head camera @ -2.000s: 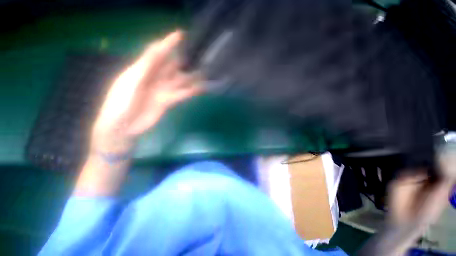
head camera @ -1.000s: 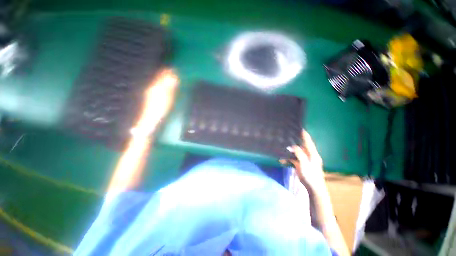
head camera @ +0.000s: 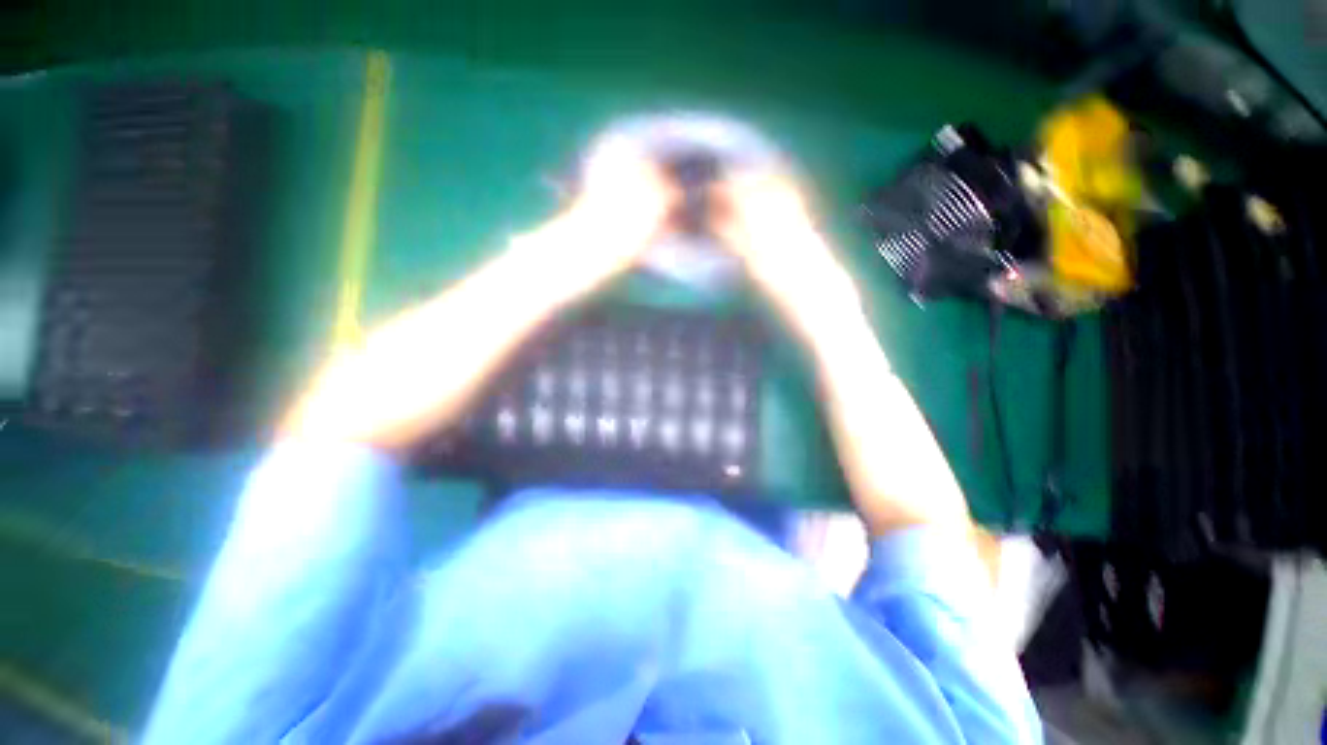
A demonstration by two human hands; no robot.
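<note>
The open clear plastic bag (head camera: pixel 681 259) shows as a whitish ring around dark contents beyond the tray. My left hand (head camera: pixel 623 192) is at the bag's left side and my right hand (head camera: pixel 761 213) at its right side. Both hands are blurred and overexposed, with fingertips over the dark contents. Whether they grip anything cannot be told. The black component tray (head camera: pixel 619 386) lies flat between my forearms, with rows of silvery glints in its pockets.
A dark ribbed tray pile (head camera: pixel 134 248) stands at the left. The black fan (head camera: pixel 939 218) and yellow box (head camera: pixel 1089 197) are at the upper right, with cords. More dark ribbed trays (head camera: pixel 1201 379) stand at the far right. A yellow line (head camera: pixel 363 189) crosses the green mat.
Both hands have moved forward to the plastic bag. My right hand has left the tray's right corner, and my left hand has left the area by the left tray pile.
</note>
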